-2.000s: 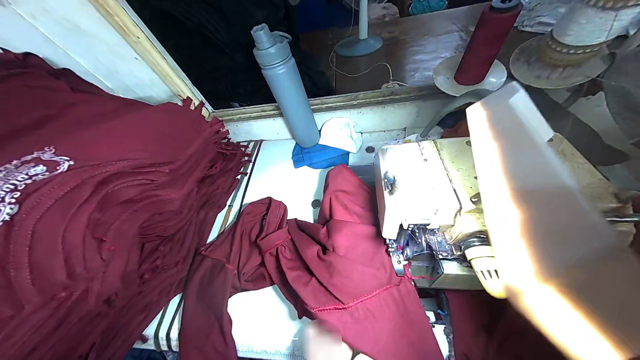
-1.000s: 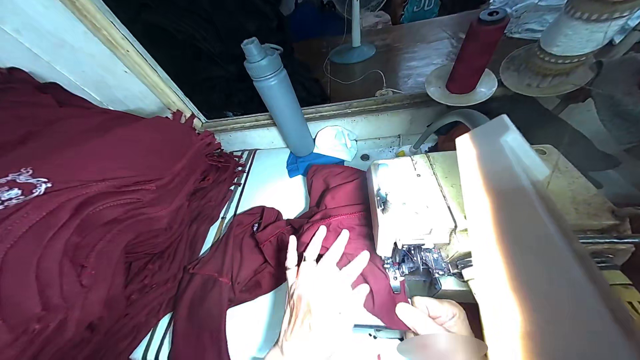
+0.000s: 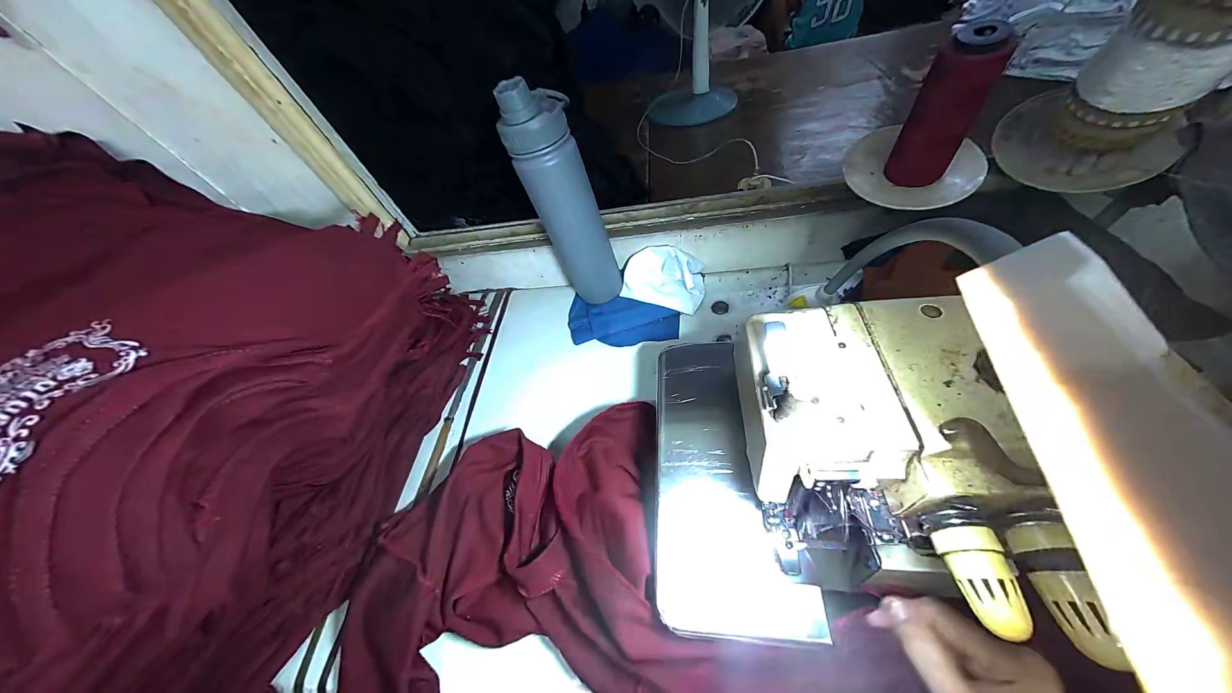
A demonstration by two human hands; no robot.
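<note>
A maroon fabric garment [image 3: 597, 539] lies bunched on the white table, left of and below an overlock sewing machine [image 3: 837, 404]. Its sewn part runs toward the lower right, in front of the machine's metal plate [image 3: 698, 481]. My right hand [image 3: 962, 645] is at the bottom right, thumb and fingers pinched on the maroon fabric just below the presser foot [image 3: 789, 553]. My left hand is out of the frame. A cone of maroon thread [image 3: 948, 106] stands on a spool holder behind the machine.
A large pile of maroon garments [image 3: 221, 385] with white print fills the left side. A grey water bottle [image 3: 568, 202] stands at the back by blue cloth [image 3: 621, 322] and white cloth [image 3: 664, 277]. A white lamp-lit panel [image 3: 1097, 433] slants over the machine's right side.
My left hand has left the garment and the view. The garment has shifted down from the machine, baring the metal plate. My right hand has moved lower right, and the scissor-like metal tool no longer shows.
</note>
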